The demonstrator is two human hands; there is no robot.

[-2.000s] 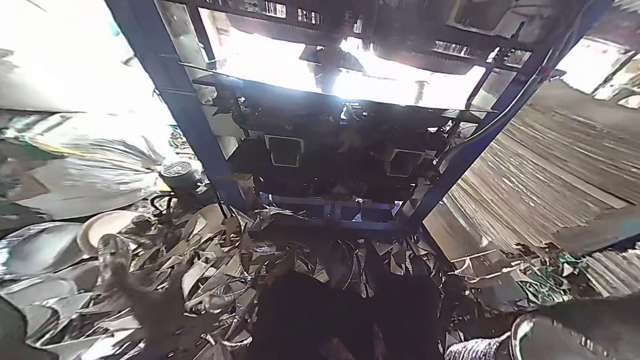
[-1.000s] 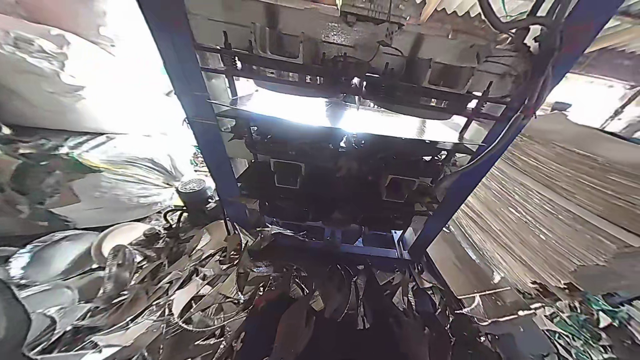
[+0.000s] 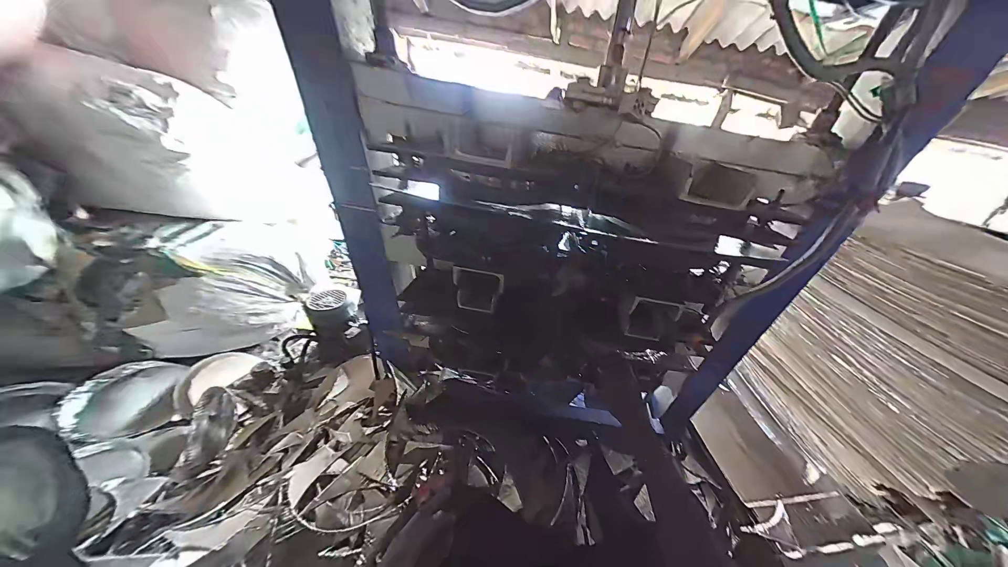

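Observation:
A blue-framed press [image 3: 335, 173] stands in front of me, with an upper platen [image 3: 504, 102] and dark die plates [image 3: 669, 248] close together at mid-height. A dark arm-like shape, apparently my right arm, rises from the bottom toward the press's lower front; my right hand [image 3: 618, 378] is lost in shadow near the lower die blocks. What it holds or touches cannot be made out. At the bottom, left of centre, a dim shape may be my left hand [image 3: 421, 524], near the cut scraps [image 3: 339, 465]; its fingers are not distinct.
Shiny round plates [image 3: 130, 400] are piled at the left, near a motor with a vented cover [image 3: 329, 301] and large pale bags [image 3: 236, 287]. A tall stack of sheet material [image 3: 890, 346] stands at the right. Hoses [image 3: 819, 256] run along the right post.
The upper platen has come down, and the bright gap between the die plates has nearly gone. What looks like my right arm now extends toward the press. The view has tilted up.

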